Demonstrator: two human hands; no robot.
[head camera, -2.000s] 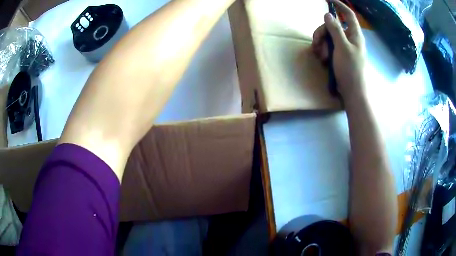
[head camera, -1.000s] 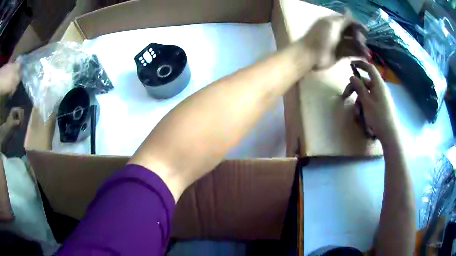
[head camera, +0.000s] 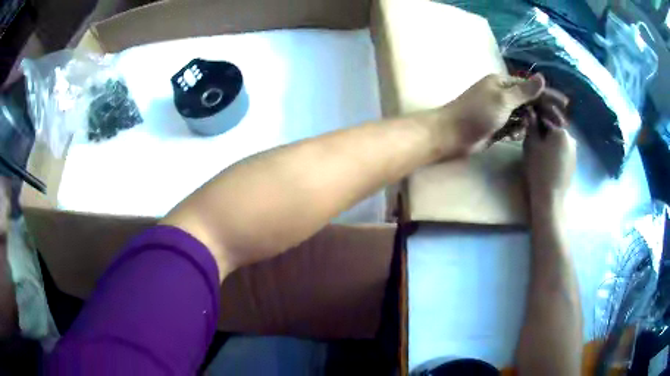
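My left hand (head camera: 496, 110) reaches across the open carton, its fingers closed around thin dark pieces (head camera: 510, 125). My right hand (head camera: 549, 147) meets it at the fingertips and pinches a small dark part, mostly hidden by the fingers. Both hands are above a plain tan box (head camera: 470, 183). A round-bodied black unit with silver-grey sides (head camera: 209, 95) stands on the white lining of the open carton (head camera: 294, 275), white print and a pale centre ring on top.
A clear bag with small dark parts (head camera: 112, 110) lies in the carton's left side. A bagged dark ribbed pack (head camera: 595, 103) lies beyond my hands at right. More clear plastic (head camera: 635, 264) is at the right edge. A black round thing (head camera: 455, 369) shows at the bottom. Dark strip ends (head camera: 26, 176) show far left.
My hands have come together at the fingertips. The second black unit and the strip beside it have left the carton's left side. The view has shifted slightly.
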